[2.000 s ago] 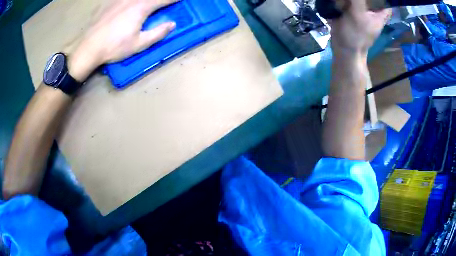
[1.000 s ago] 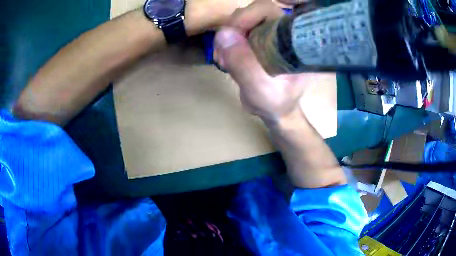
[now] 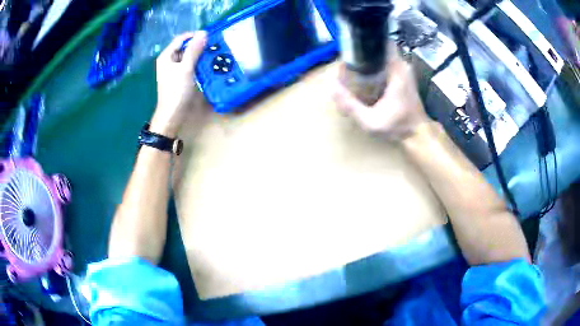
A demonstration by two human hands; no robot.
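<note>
The blue handheld device (image 3: 267, 54) is at the top centre, front up, with its dark glossy screen and round black buttons at the left side showing. My left hand (image 3: 180, 79) grips its left end, thumb near the top left corner. My right hand (image 3: 385, 105) is wrapped around the lower part of the dark electric screwdriver (image 3: 367, 38), just right of the device. The screwdriver's bit is hidden. The cardboard work sheet (image 3: 305, 191) lies below the device on the green bench.
A pink desk fan (image 3: 28, 216) stands at the left. Another blue unit (image 3: 114, 44) lies at the upper left. Screw feeders (image 3: 474, 102) stand at the upper right, with a black cable (image 3: 480, 95) crossing over them.
The device now shows its screen side instead of its back. My left hand has moved to its left end. My right hand has moved right and up with the screwdriver, away from my left hand.
</note>
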